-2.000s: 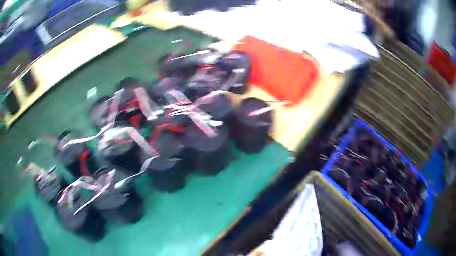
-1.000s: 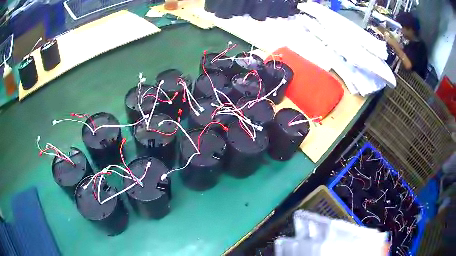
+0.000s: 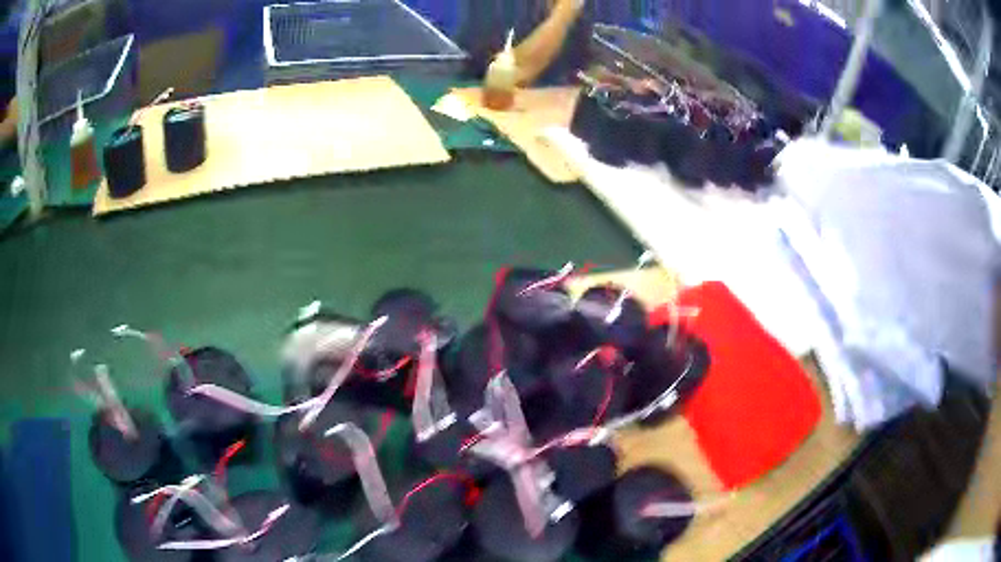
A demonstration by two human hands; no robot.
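Many black cylindrical housings (image 3: 209,389) stand upright in a loose group on the green bench (image 3: 329,225), with red and white lead wires on their tops. They are blurred. A white sheet-like bundle (image 3: 906,247) lies over white papers (image 3: 730,225) at the right. A strip that looks like a bare forearm shows at the lower right edge, with something white below it. Its hand cannot be made out. My left hand is not in view.
A red piece (image 3: 752,384) lies on cardboard at right. Far across are a tan board (image 3: 313,126) with two housings, a dark wired pile (image 3: 670,126), glue-like bottles (image 3: 501,79) and another person's arm (image 3: 549,44). Blue fabric (image 3: 42,489) lies at left.
The view has swung up and right, so the housings sit lower. The white bundle seen low in front is gone from there; a raised white bundle now shows on the papers at right.
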